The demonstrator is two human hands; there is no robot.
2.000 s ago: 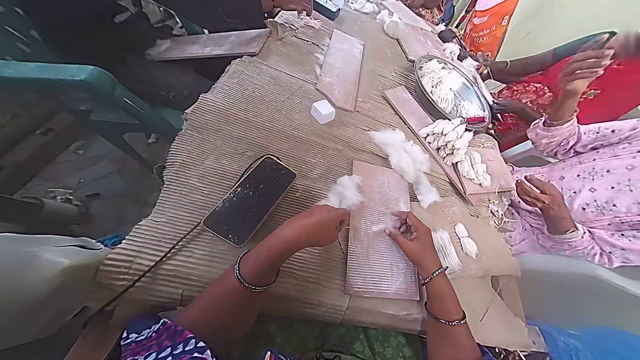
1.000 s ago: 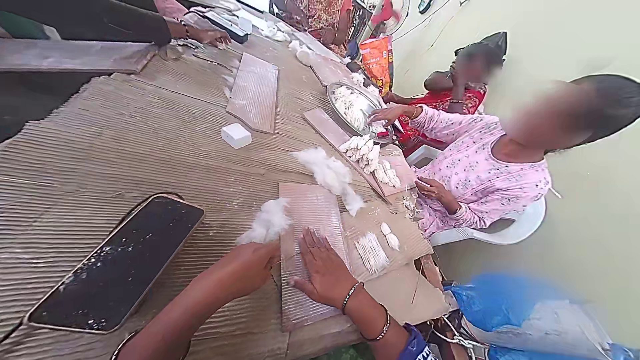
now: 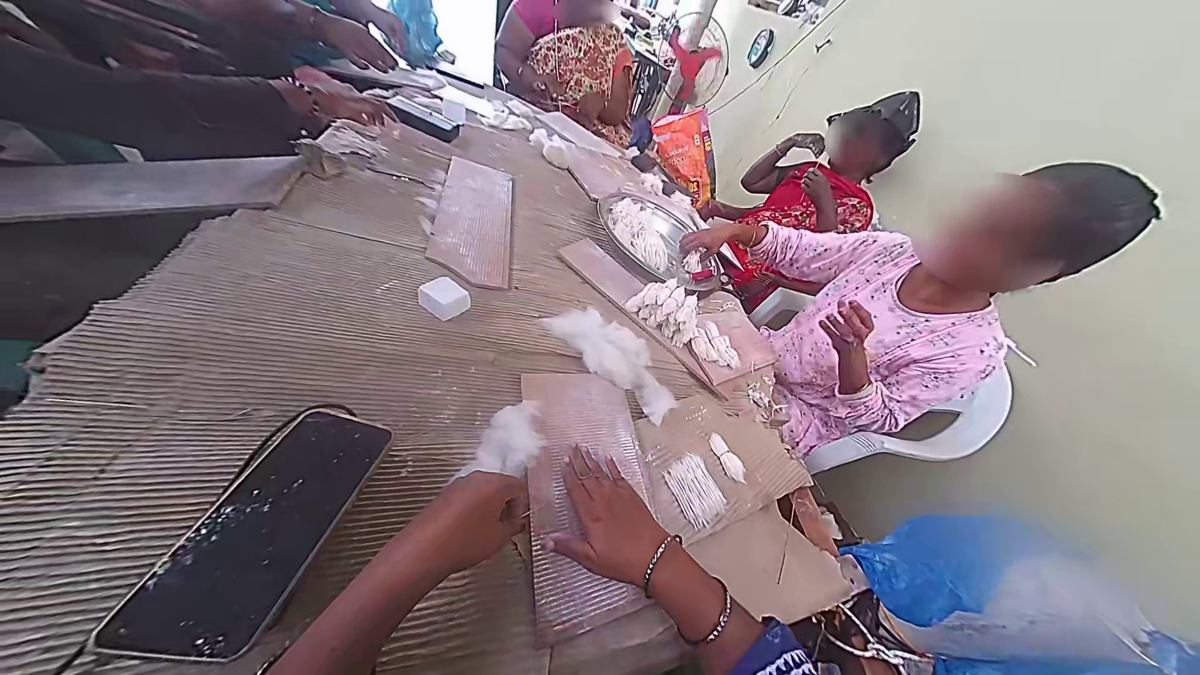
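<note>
My right hand (image 3: 600, 520) lies palm down, fingers spread, on a ridged board (image 3: 586, 422); whether anything is under the palm is hidden. At the board's left edge my left hand (image 3: 487, 516) is curled beside a tuft of white cotton (image 3: 511, 441); its fingertips and anything between them are hard to make out. A longer piece of loose cotton (image 3: 609, 352) lies behind the board. On cardboard to the right rest a row of thin white cotton wicks (image 3: 696, 491) and a small tied bundle (image 3: 727, 457).
A smartphone (image 3: 253, 534) lies at the left on the corrugated cardboard tabletop (image 3: 169, 375). Farther back are a white block (image 3: 443, 298), another board (image 3: 473, 220), wick bundles (image 3: 666, 311) and a steel plate (image 3: 647, 234). Seated people are at the right; others' arms reach in at the back left.
Two seconds ago my right hand's fingers were pinched over the board; now it lies flat there, as one second ago. The view has swung up and right. The co-worker's hand is at the plate.
</note>
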